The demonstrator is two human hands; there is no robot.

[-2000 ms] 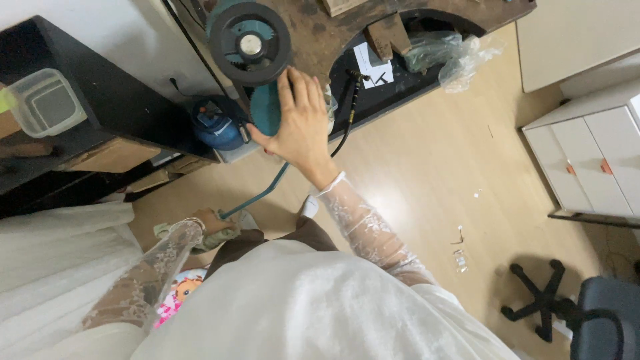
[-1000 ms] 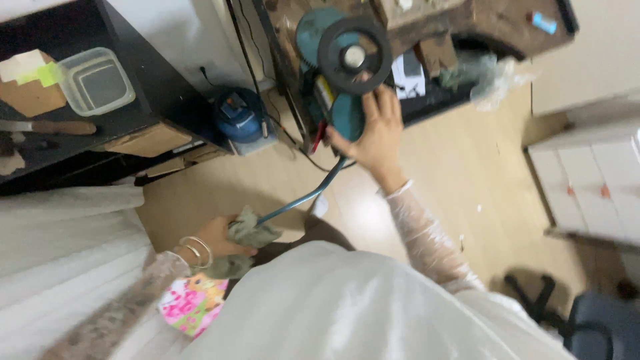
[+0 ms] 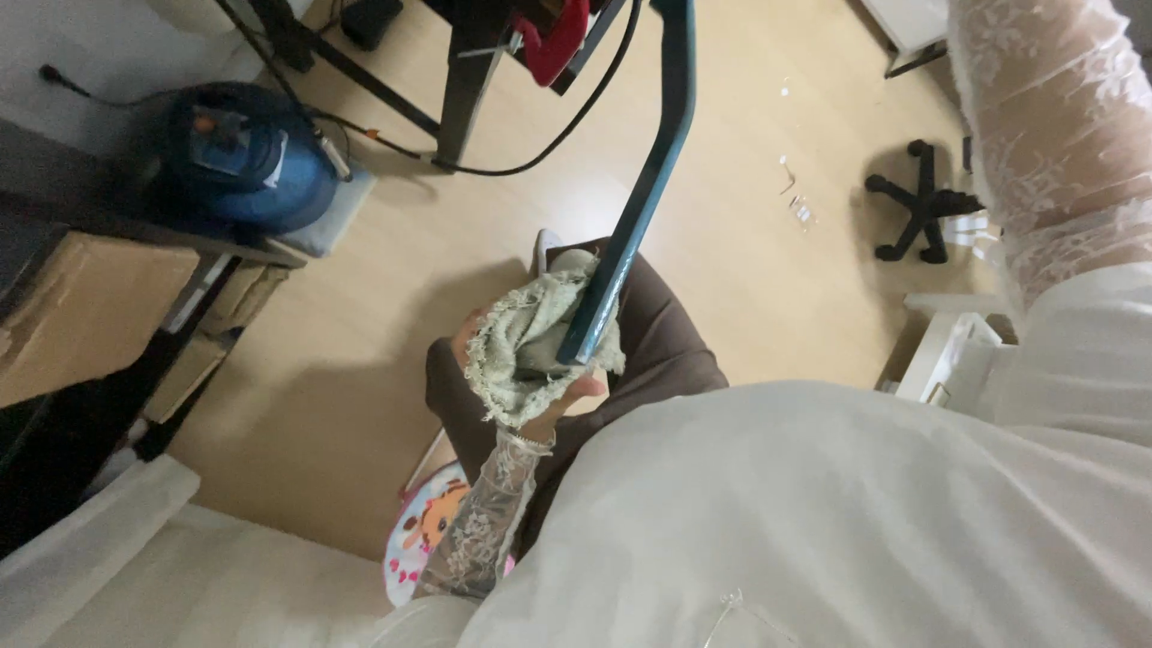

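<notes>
My left hand point(image 3: 540, 416) is wrapped in a frayed grey-green cloth point(image 3: 526, 342) and lies under the lower end of a bent blue metal bar point(image 3: 641, 202). The cloth hides most of the fingers. The bar's end rests against the cloth, and its other end runs out of the top of the view. My right hand is out of view; only the lace-sleeved right arm point(image 3: 1048, 135) shows at the upper right.
A blue gas cylinder point(image 3: 256, 166) stands on the left, with a black hose point(image 3: 513, 169) curving across. A red clamp point(image 3: 556, 43) hangs at the workbench edge. A cardboard box point(image 3: 90, 306) is at far left. A chair base point(image 3: 920, 202) stands right.
The view has tilted down strongly, leaving the wheel and the right hand out of sight. The cloth in my left hand is now by the bar's lower end, as before.
</notes>
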